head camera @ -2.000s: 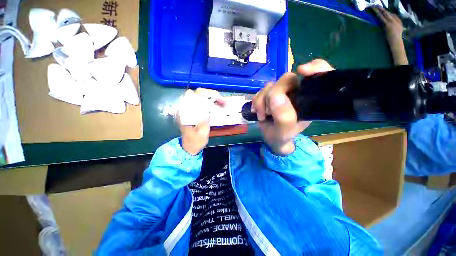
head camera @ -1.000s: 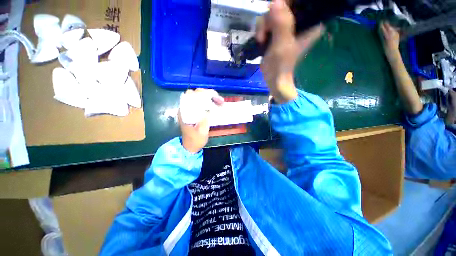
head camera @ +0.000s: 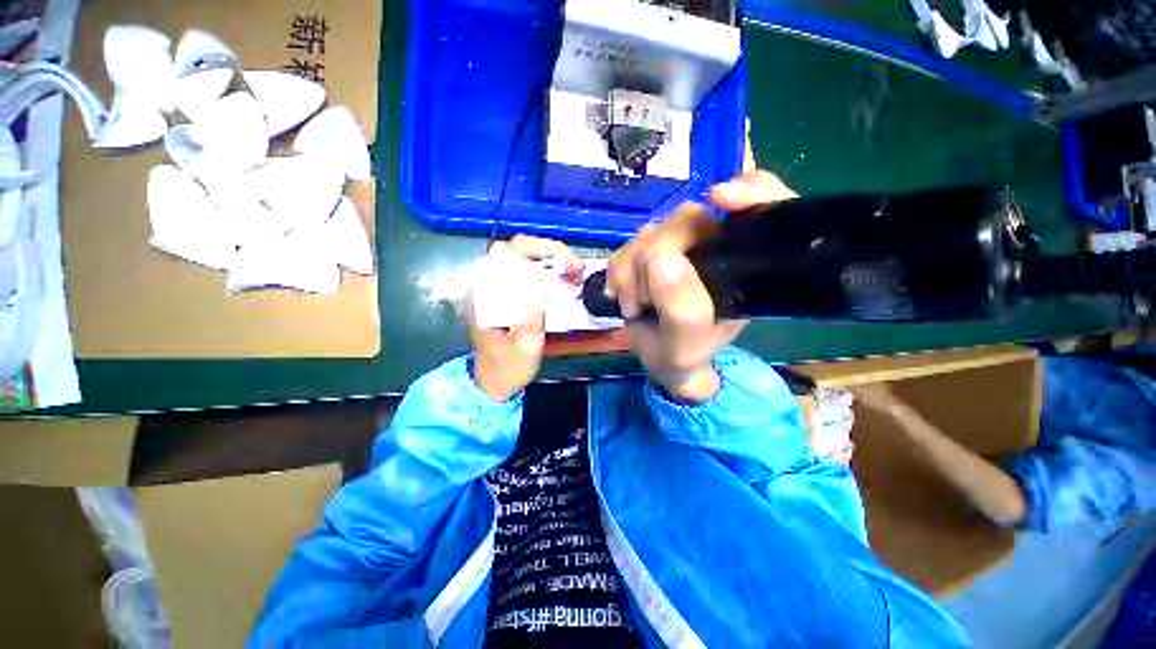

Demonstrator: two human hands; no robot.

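My right hand is closed around the front end of a thick black electric screwdriver, which lies nearly level with its cord end to the right. Its tip points left at a white plastic part at the bench's front edge. My left hand holds that white part from the left; the hand looks bright and washed out. A reddish-orange base shows below the part. The bit's contact point is hidden by my fingers.
A blue tray holds a silver-white screw feeder behind my hands. White petal-shaped shells lie piled on brown cardboard at left. An open cardboard box is below the bench at right, with another person's arm over it.
My right hand has come back from the feeder to the white part with the screwdriver. The other person's arm has moved from the bench down to the box. The view has shifted slightly.
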